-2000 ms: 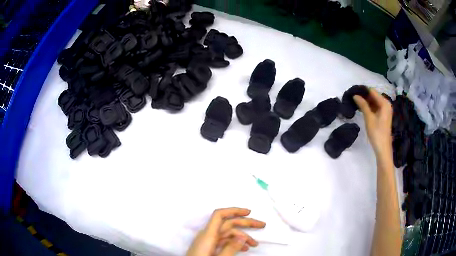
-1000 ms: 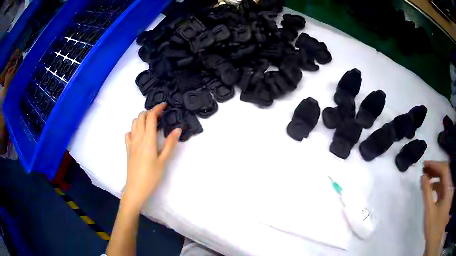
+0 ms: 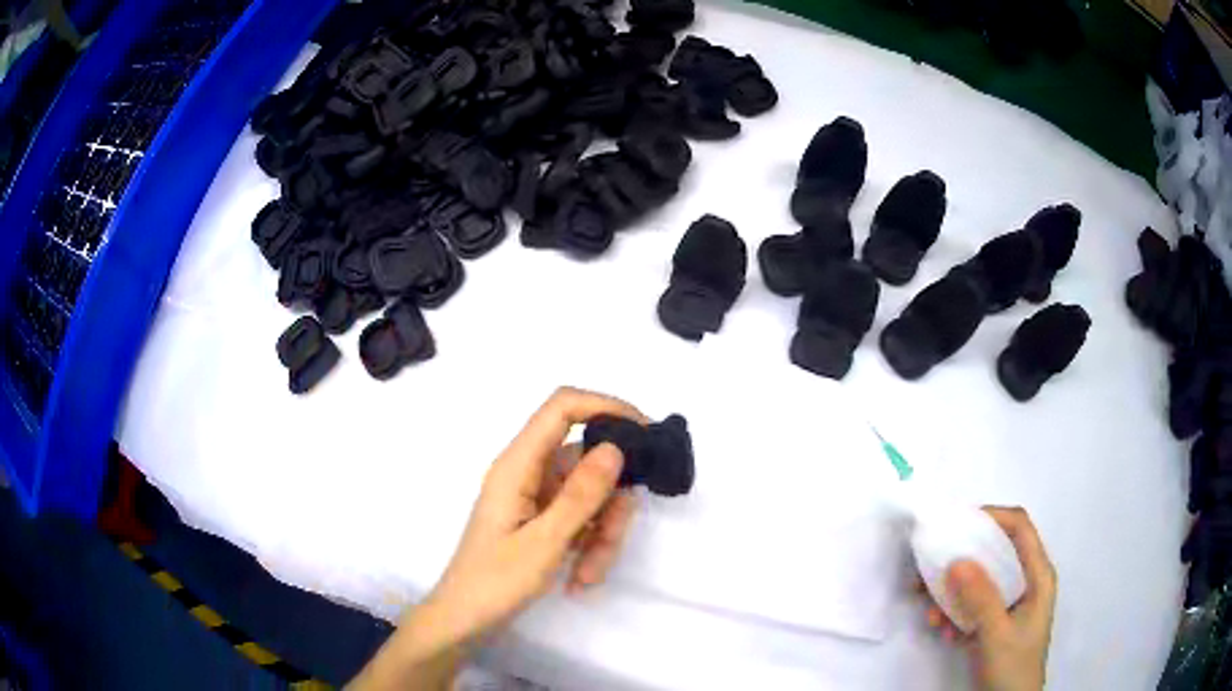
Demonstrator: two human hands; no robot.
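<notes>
My left hand (image 3: 541,506) holds a black base part (image 3: 655,455) between thumb and fingers, above the white sheet. My right hand (image 3: 1007,607) grips the white glue bottle (image 3: 967,556), with its teal needle hub (image 3: 893,458) pointing up and left. The needle tip is well to the right of the held part, not touching it. A large heap of black base parts (image 3: 405,149) lies at the upper left. Joined black parts (image 3: 704,277) stand in loose rows at centre-right.
A white sheet (image 3: 757,540) covers the bench. A blue crate (image 3: 135,257) stands at the left edge. A pile of black pieces (image 3: 1196,324) lies at the right edge, below whitish plastic bags (image 3: 1196,162). Dark floor with yellow-black tape (image 3: 203,614) shows at the lower left.
My left hand has moved right from the heap with a base part in it. My right hand has moved left and taken hold of the bottle, which lay on the sheet before.
</notes>
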